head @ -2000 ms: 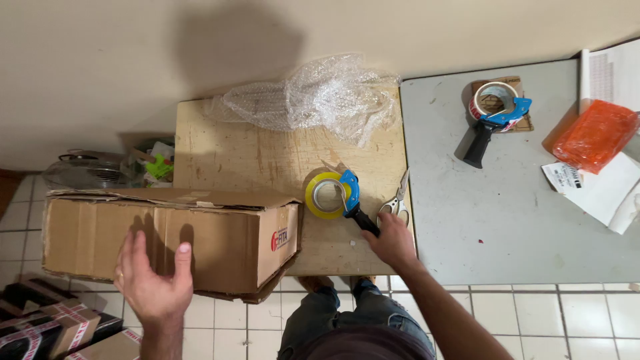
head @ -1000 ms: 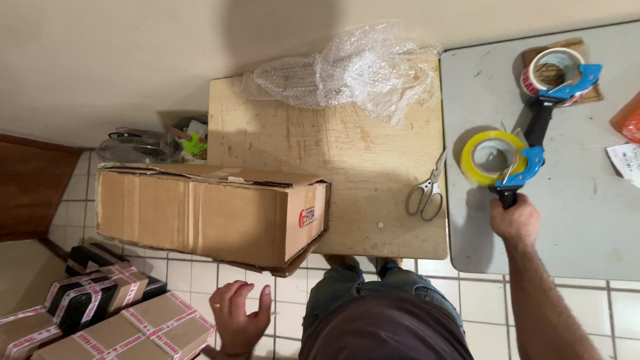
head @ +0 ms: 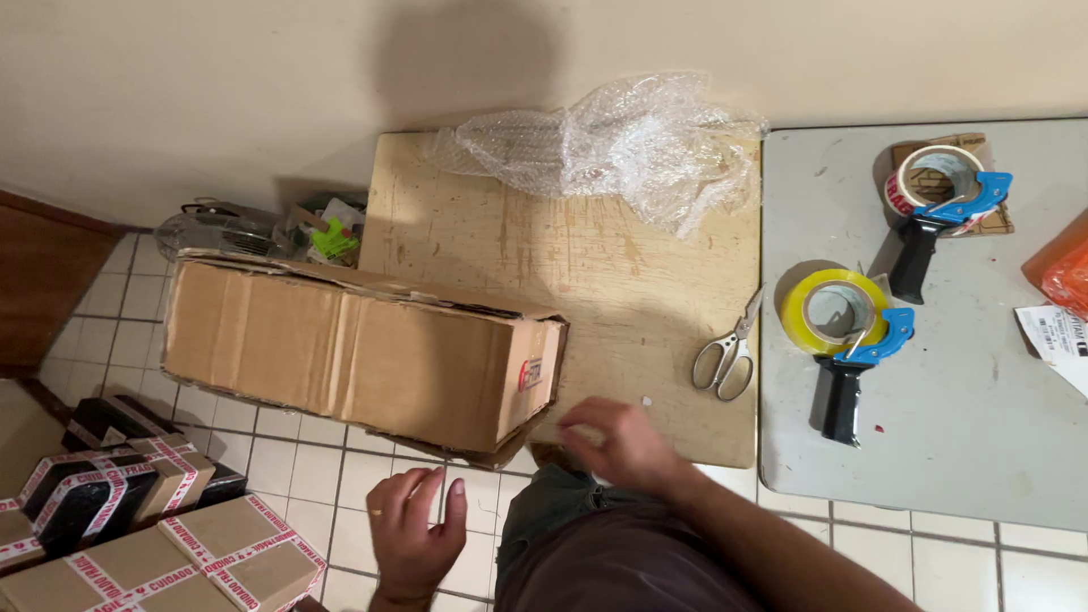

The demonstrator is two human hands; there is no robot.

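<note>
A long cardboard box (head: 408, 357) lies across the left front of the worn wooden tabletop (head: 527, 246) and juts past its left edge. My left hand (head: 418, 527) holds nothing, fingers apart, just below the box's front edge. Near the box's right front corner is my right hand (head: 616, 438), fingers bent, with no object visible in it. Steel scissors (head: 728, 357) rest at the tabletop's right edge. On the grey table, a tape dispenser with yellow-edged tape (head: 850, 340) lies below another dispenser with red-and-white printed tape (head: 943, 200).
Crumpled bubble wrap (head: 629, 149) lies along the wall. An orange wrapped package (head: 1067, 263) and a printed paper (head: 1054, 344) are at far right. Taped cartons (head: 153, 574) stand on the tiled floor at lower left, and a fan (head: 223, 231) is behind the box.
My right hand has let go of the yellow tape dispenser, which it moved from the wooden tabletop to the grey table, and has come back left near the box. My left hand has left the box.
</note>
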